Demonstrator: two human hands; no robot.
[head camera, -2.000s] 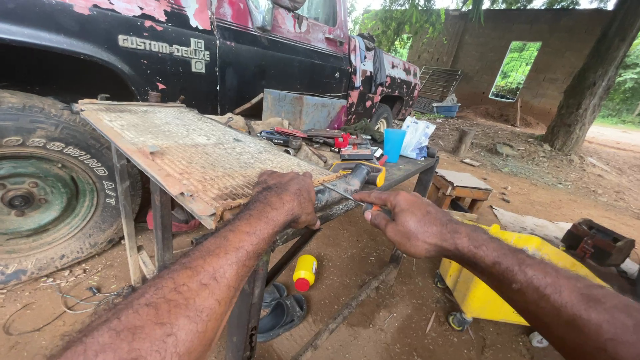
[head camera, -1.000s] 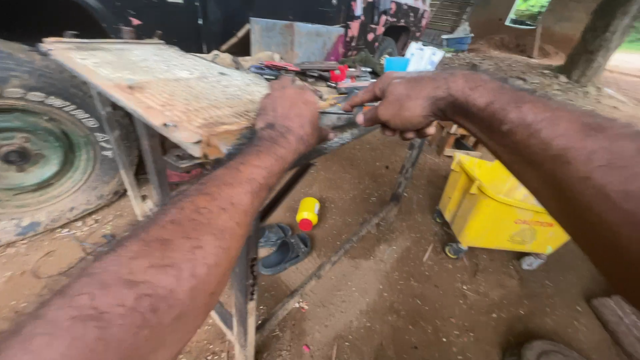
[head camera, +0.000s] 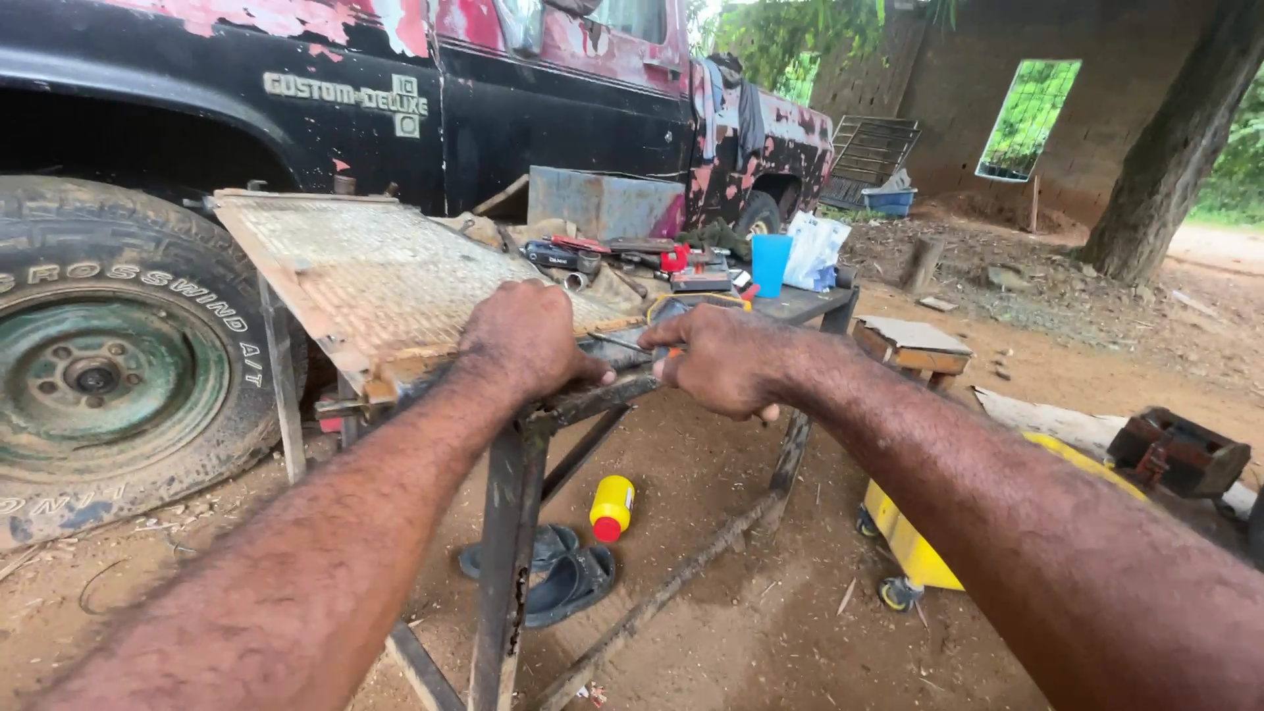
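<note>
A flat radiator core (head camera: 395, 267) lies on a metal-framed workbench (head camera: 513, 494), its near corner by my left hand (head camera: 528, 341). That hand rests with bent fingers on the core's near right edge, thumb pointing right. My right hand (head camera: 721, 360) is closed on a screwdriver, of which a bit of orange handle shows at the fingers. The thin metal shaft (head camera: 614, 343) points left towards my left thumb, over the bench edge. Whether its tip touches the core is hidden by my left hand. Just behind my right hand lies a yellow and black tool, partly covered.
Hand tools (head camera: 563, 255), a blue plastic cup (head camera: 770, 265) and a white plastic bag (head camera: 816, 247) are at the bench's far end. A pickup truck (head camera: 563, 118) stands close behind. Below are a yellow bottle (head camera: 612, 502) and sandals (head camera: 571, 588); a yellow wheeled bucket (head camera: 913, 538) is at right.
The view swung down and right, then came back. Both hands stay at the core's near edge, with the tool still in my right hand.
</note>
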